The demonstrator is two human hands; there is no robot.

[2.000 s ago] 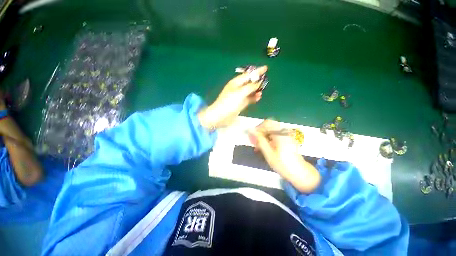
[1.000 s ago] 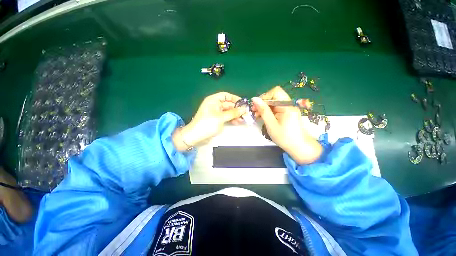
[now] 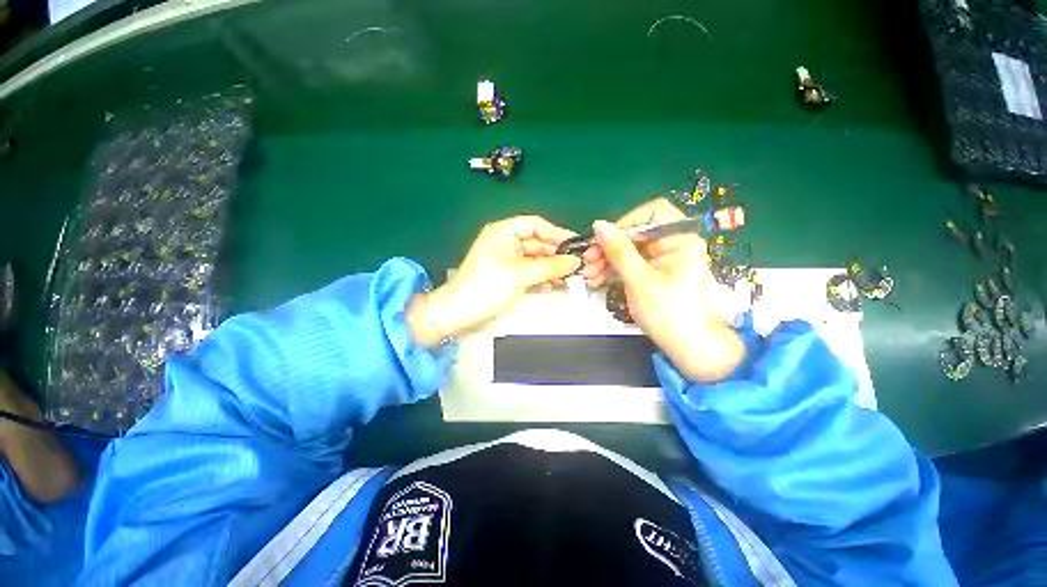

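Note:
My left hand (image 3: 499,275) pinches a small dark round module (image 3: 574,245) between its fingertips, above the back edge of the white sheet. My right hand (image 3: 660,281) holds a slim pen-like tool (image 3: 666,229) with a reddish-white and blue rear end; its tip meets the module, and the contact itself is too small to tell. A flat black strip (image 3: 568,359) lies on the white sheet (image 3: 465,396), partly covered by my right sleeve. A dark round piece (image 3: 619,303) lies beside my right hand, partly hidden by it.
A clear blister tray (image 3: 138,252) is at left. Two modules with white tabs (image 3: 490,102) (image 3: 498,162) lie ahead, another (image 3: 812,87) farther right. Curved pieces (image 3: 867,284) and a loose pile (image 3: 990,327) lie right. Black trays (image 3: 987,92) stand upper right. Another person's arm (image 3: 37,456) shows left.
My left hand has come back from the green surface to meet my right. A module with a white tab now lies where it was. Since one second ago, the tool's rear end has swung slightly upward.

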